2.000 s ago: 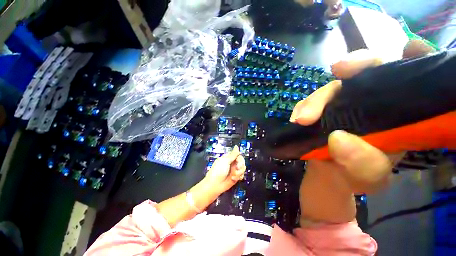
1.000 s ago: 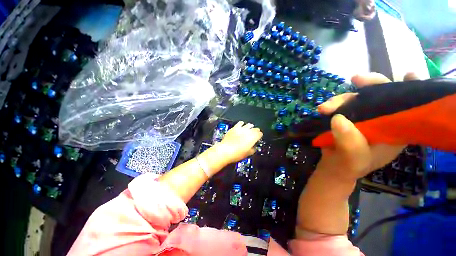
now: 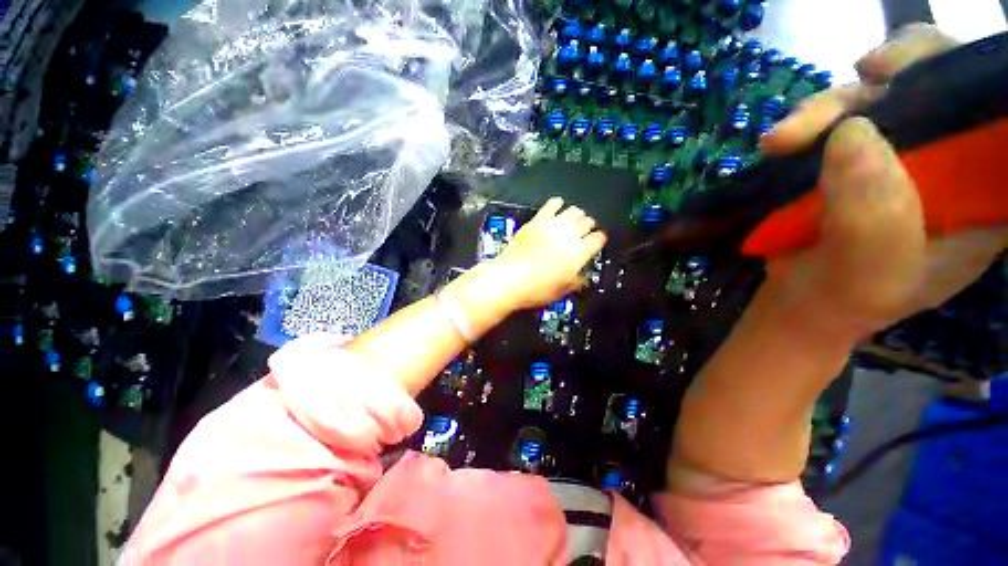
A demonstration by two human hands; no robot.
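My right hand (image 3: 873, 188) is shut on the orange-and-black electric screwdriver (image 3: 818, 210), large at the right, its tip pointing left toward my left hand. My left hand (image 3: 550, 257) is over the upper part of the grid of black housings; its fingertips are bent down and I cannot tell if they hold anything. Green circuit boards (image 3: 538, 387) with blue components sit in the dark housings below and beside the hand. The blue screw box (image 3: 332, 301), full of silvery specks, is left of my left forearm.
A clear plastic bag (image 3: 276, 144) lies at the upper left, its lower edge by the screw box. Board strips (image 3: 630, 72) with blue tops are stacked behind the grid. Another dark grid with blue dots (image 3: 125, 307) is far left. A cord and a blue crate (image 3: 951, 486) are at lower right.
The view has come closer to the grid. My left hand has moved from mid-grid to its upper part. The screwdriver stays in my right hand, now higher in the picture.
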